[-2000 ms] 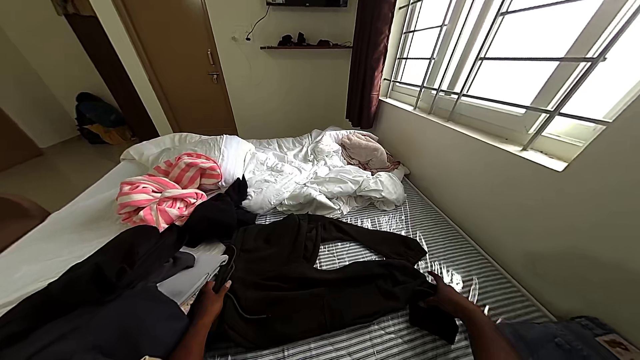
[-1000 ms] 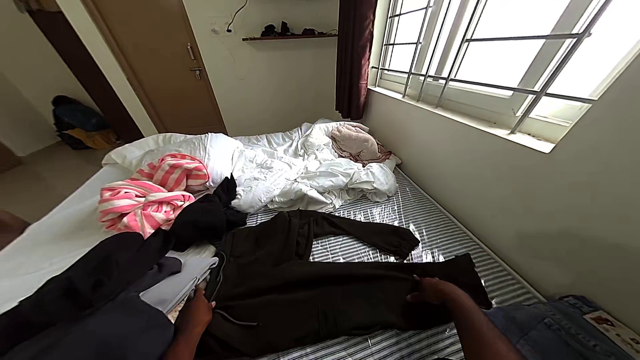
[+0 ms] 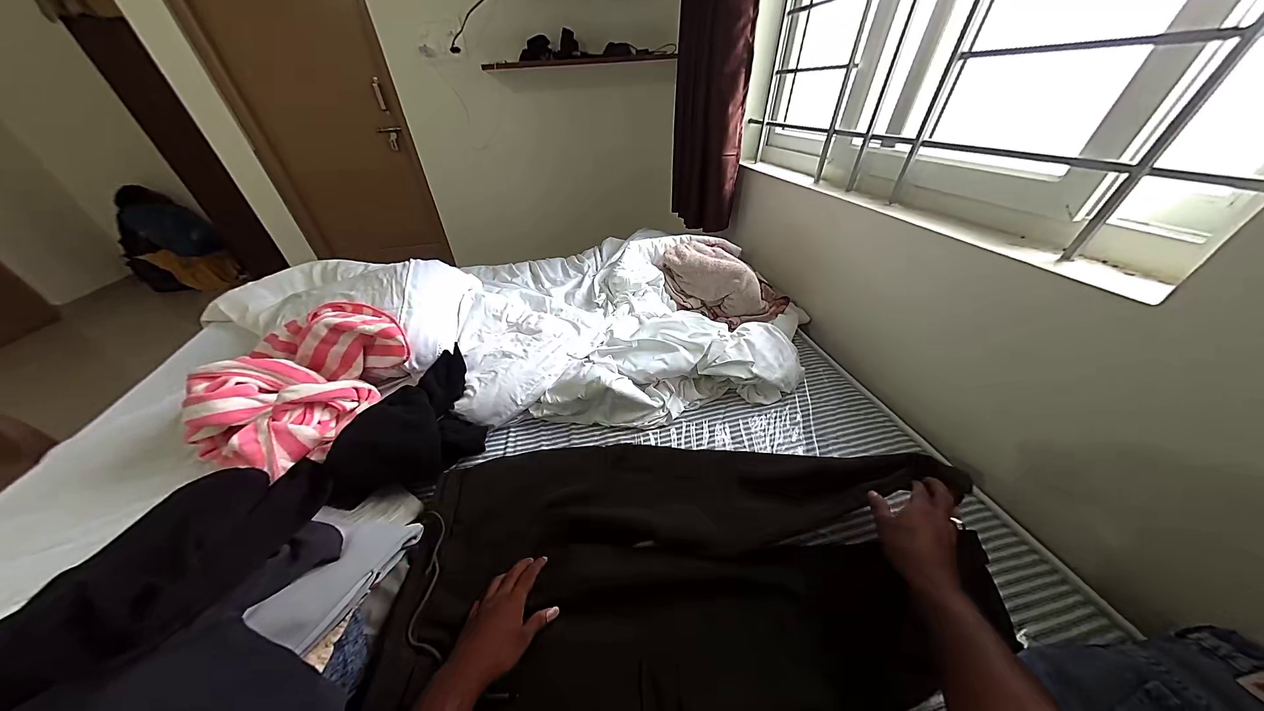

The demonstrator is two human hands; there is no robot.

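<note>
Black drawstring trousers [image 3: 632,583] lie spread over the striped mattress, waist end at the left and both legs stretching right. Near the waist, my left hand [image 3: 502,617] rests on the cloth with its fingers apart. My right hand [image 3: 918,528] is at the hem of the far leg, fingers bent over the fabric; whether they pinch it cannot be told. Left of the waist lie folded grey cloth [image 3: 336,583] and a heap of dark clothes [image 3: 168,553]. A pale drawstring [image 3: 431,583] hangs along the waistband.
Pink-and-white striped cloth [image 3: 286,395] and a crumpled white sheet [image 3: 592,336] lie beyond the trousers, with a beige towel [image 3: 716,279] near the wall. Folded blue jeans [image 3: 1136,671] are at the lower right. The wall and barred window [image 3: 948,143] bound the right side.
The far trouser leg, bunched and bent earlier, now lies stretched out to the right. My right hand has moved from the near leg to the far leg's hem. My left hand now lies flat on the cloth.
</note>
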